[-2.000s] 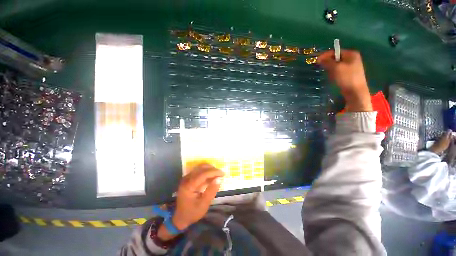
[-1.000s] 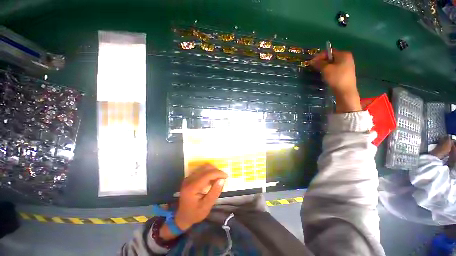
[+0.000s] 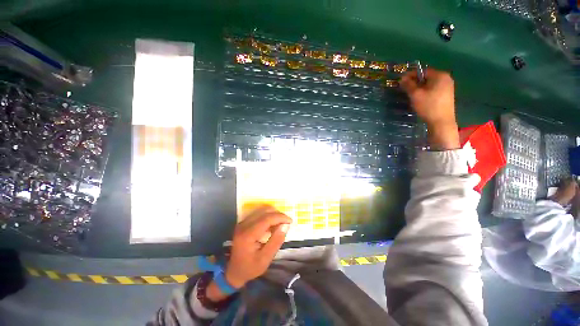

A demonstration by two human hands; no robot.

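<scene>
My right hand [image 3: 430,95] is at the far right corner of the clear blister tray [image 3: 305,114], its fingers closed around the tweezers [image 3: 420,71], whose upper end sticks up above the hand. Gold parts [image 3: 341,59] sit in two rows along the tray's far edge; one [image 3: 392,83] lies just left of my right fingertips. My left hand [image 3: 257,245] rests over the near left part of the adhesive sheet [image 3: 311,213], fingers curled with thumb and fingertips close together. Whether it pinches anything is hidden. Glare whitens the sheet's far part.
A white strip with a tan band [image 3: 160,140] lies left of the tray. A crowded supply tray [image 3: 51,165] is further left, a metal bar [image 3: 38,54] beyond it. Right are a red box [image 3: 486,153], a pale gridded tray [image 3: 518,167] and another person's sleeve [image 3: 550,235]. Dark parts [image 3: 446,30] lie far right.
Two seconds ago my right hand was at the tray's far edge; it has come slightly nearer me, and the tweezers have tilted. My left hand has barely moved. The view has shifted slightly.
</scene>
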